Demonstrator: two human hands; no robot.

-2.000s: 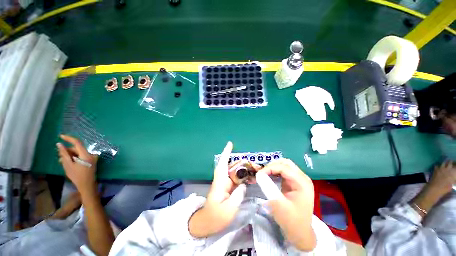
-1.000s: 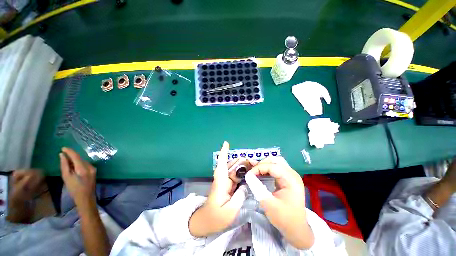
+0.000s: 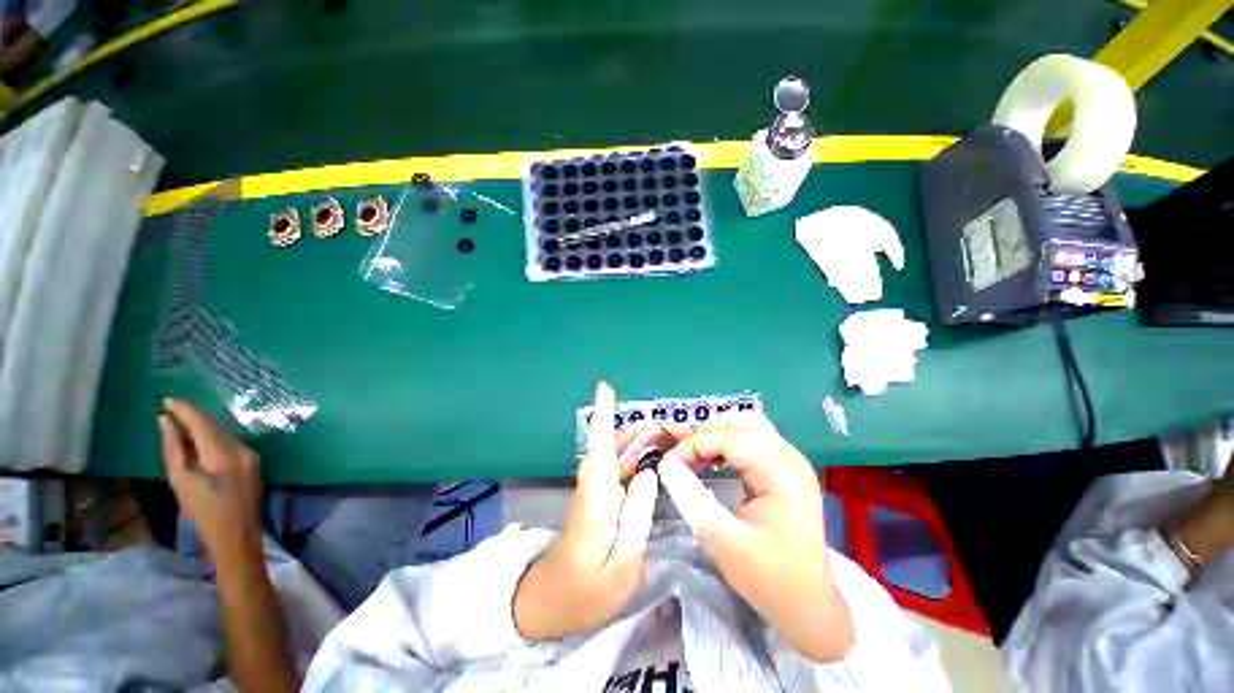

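Note:
My left hand (image 3: 589, 542) holds a small copper-coloured camera module housing (image 3: 636, 451) with a dark round centre between its fingers. My right hand (image 3: 765, 528) touches the housing from the right, thumb and fingers at its dark centre. White covers show on fingers of both hands. Whether the right fingers hold a separate small part is hidden. A small clear lens tray (image 3: 735, 406) with dark round parts lies just behind the hands, partly covered by them.
Large blister tray (image 3: 541, 270) with tweezers (image 3: 609, 229) on top, clear plastic bag (image 3: 430, 278), three copper-coloured module parts (image 3: 328, 217), dispenser bottle (image 3: 775, 173), white wipes (image 3: 882, 351), tape dispenser (image 3: 1001, 237), mesh-like strip (image 3: 223, 355), foam trays (image 3: 68, 271). Neighbour's hand (image 3: 210, 467) at left; another person's sleeve at right.
The housing is tilted and more covered by my fingers than before; my right thumb now lies across its dark centre. The left neighbour's second hand is gone from the bench edge. The view has shifted slightly.

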